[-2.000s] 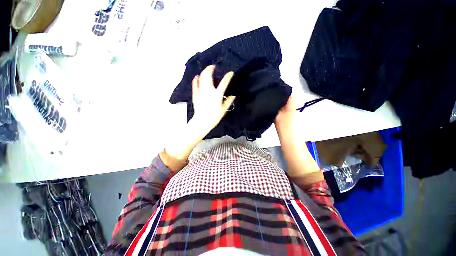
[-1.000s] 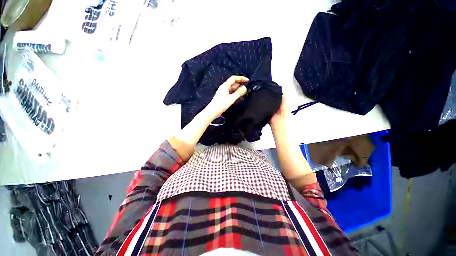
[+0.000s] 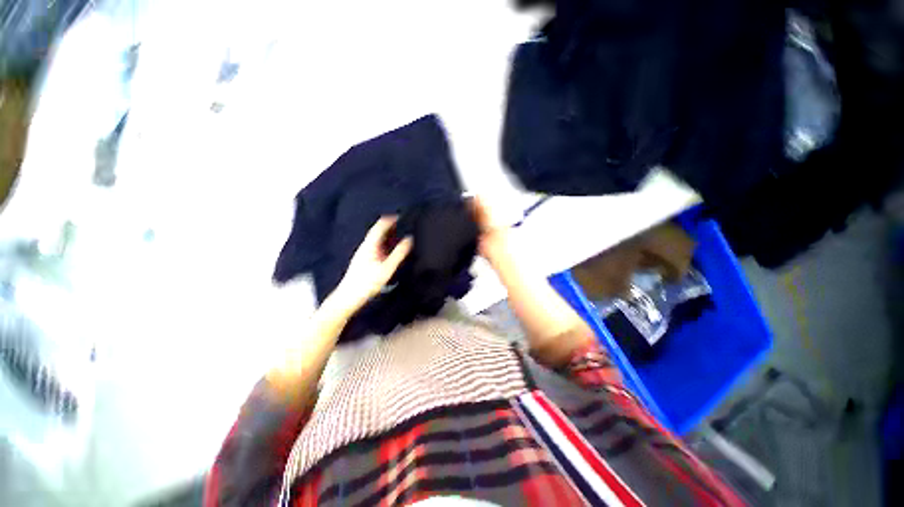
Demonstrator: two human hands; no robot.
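Note:
A dark garment lies partly folded on the white table in front of me, its near edge bunched against my apron. The picture is blurred. My left hand is on the garment's near part, thumb and fingers pinching the cloth. My right hand holds the right edge of the bunched part; its fingertips are partly hidden behind the cloth.
A dark garment pile covers the right of the table, with shiny film on it. Below the right edge, a blue bin holds brown and clear wrapped items. Blurred printed bags lie at left.
The view has turned, so the table, pile and bin appear shifted and tilted. Both hands stay on the garment; my left hand has moved from spread on top to gripping the near fold.

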